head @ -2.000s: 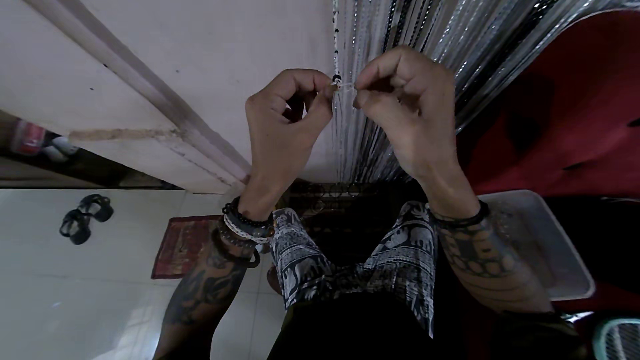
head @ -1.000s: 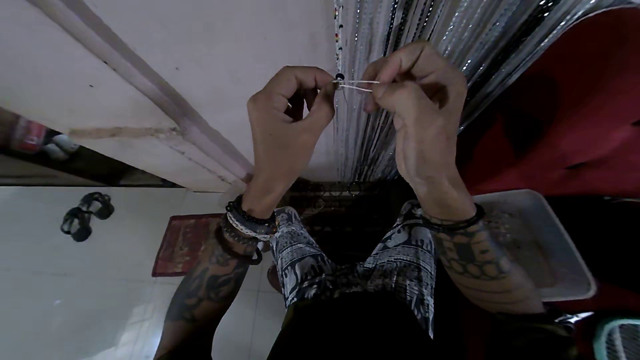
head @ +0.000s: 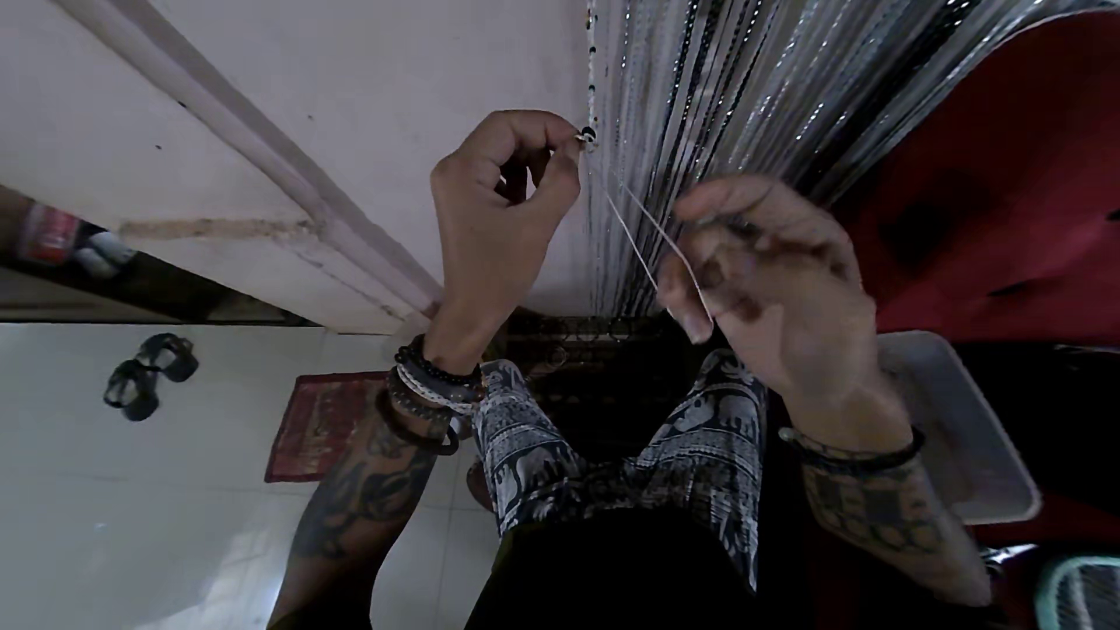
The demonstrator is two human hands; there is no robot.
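Observation:
Near the top centre, my left hand [head: 507, 188] pinches a small dark bead piece [head: 587, 136] between thumb and forefinger. Above it a strand of small beads [head: 591, 74] runs up out of view. Two thin pale threads [head: 637, 236] slant down and right from below the bead piece to my right hand [head: 770, 280]. That hand is blurred, its fingers bent and spread around the thread ends; whether it grips them does not show.
A shiny string curtain [head: 700, 96] hangs behind my hands, beside a pale wall panel [head: 376, 70]. A red seat [head: 1006, 175] and a clear plastic tub [head: 954, 420] are at the right. Sandals [head: 150, 376] and a red mat [head: 319, 424] lie on the tiled floor.
My right hand has moved away from my left, down and to the right, and more of the two threads shows between them. My left hand keeps its pinch at the bead piece.

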